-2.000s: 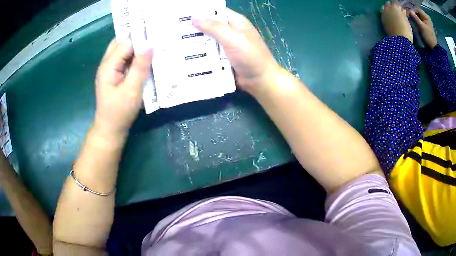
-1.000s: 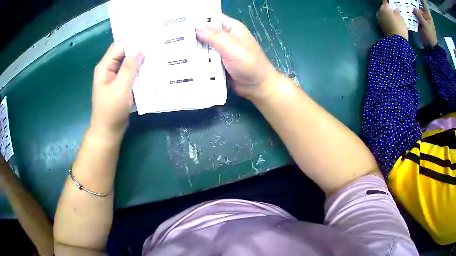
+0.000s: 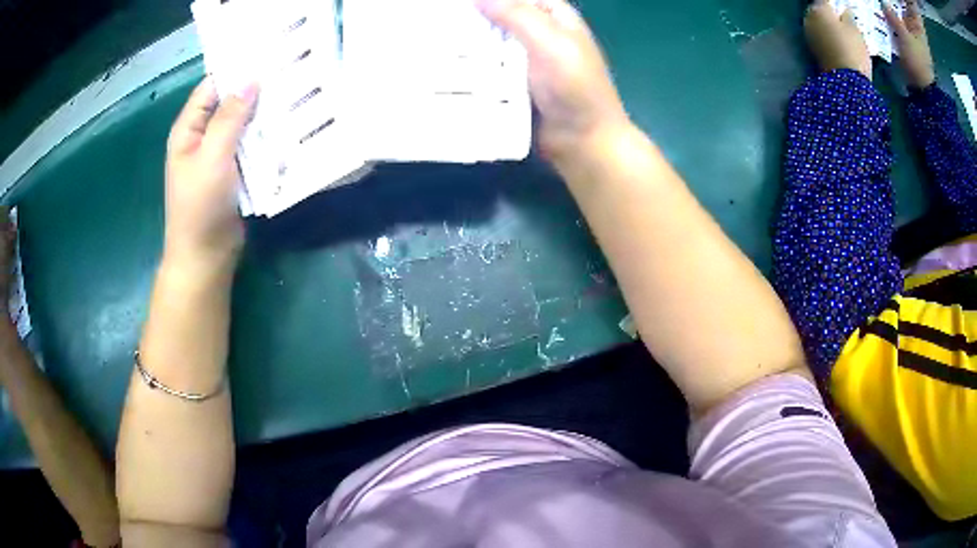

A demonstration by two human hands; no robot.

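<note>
White printed leaflets are held over the bench at the top of the view, cut off by the upper edge. My left hand (image 3: 204, 171) grips the left part of the leaflet stack (image 3: 284, 107), which is tilted and shows a column of short black bars. My right hand (image 3: 568, 86) holds the right part (image 3: 434, 102), mostly blank white with faint lines. The two parts are spread apart at the top, with a narrow gap, and meet or overlap lower down. How many sheets each hand holds cannot be told.
The green bench (image 3: 450, 300) has a scratched patch in front of me. A pale rail (image 3: 96, 96) runs along its far edge. At right, a person's dotted sleeves (image 3: 841, 182) reach to printed sheets (image 3: 873, 27). At left, another person's arm (image 3: 48, 417) lies near white paper (image 3: 16, 278).
The single squared stack has been spread into two parts. My left hand has moved left, my right hand up and right. The left neighbour's hand now shows at the paper.
</note>
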